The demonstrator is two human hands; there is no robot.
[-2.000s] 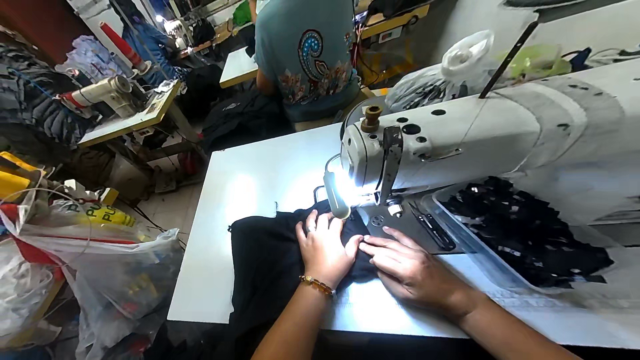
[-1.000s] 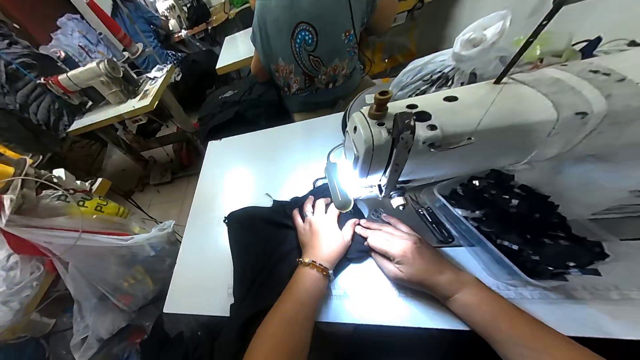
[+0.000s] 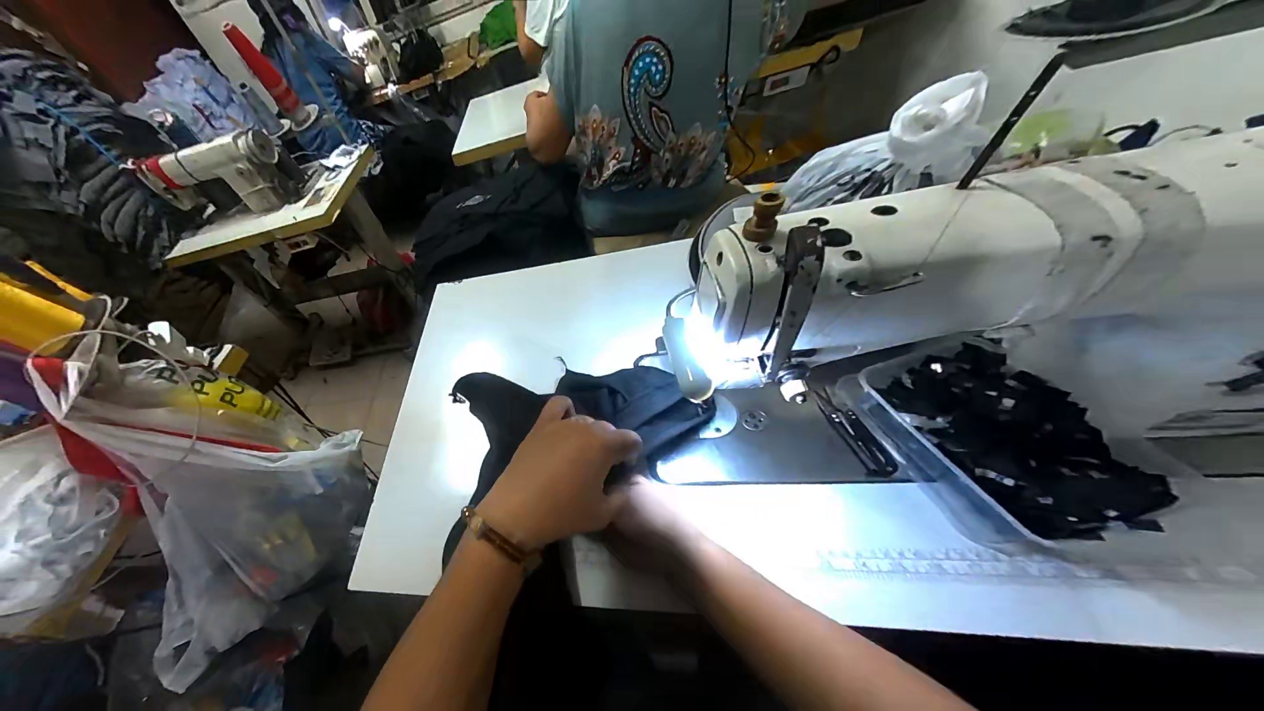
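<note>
Black fabric [image 3: 642, 400] lies bunched on the white table, its far end beside the needle area of an industrial sewing machine [image 3: 889, 267] with its lamp lit. My left hand [image 3: 568, 474], a bracelet on its wrist, grips the fabric to the left of the metal bed plate. My right hand [image 3: 642, 518] is low beside it at the cloth, its fingers mostly hidden behind the left hand, so its hold does not show. One part of the cloth hangs over the table's front edge between my forearms.
A clear plastic tray [image 3: 948, 474] of small black pieces stands right of the needle. Tweezers or similar tools [image 3: 857, 434] lie on the bed plate. A person [image 3: 657, 99] sits beyond the table. Plastic bags [image 3: 247, 504] hang at left, near another sewing machine [image 3: 222, 163].
Both hands have moved away from the needle area, toward the table's front edge. The fabric is now gathered up and the bed plate is more exposed.
</note>
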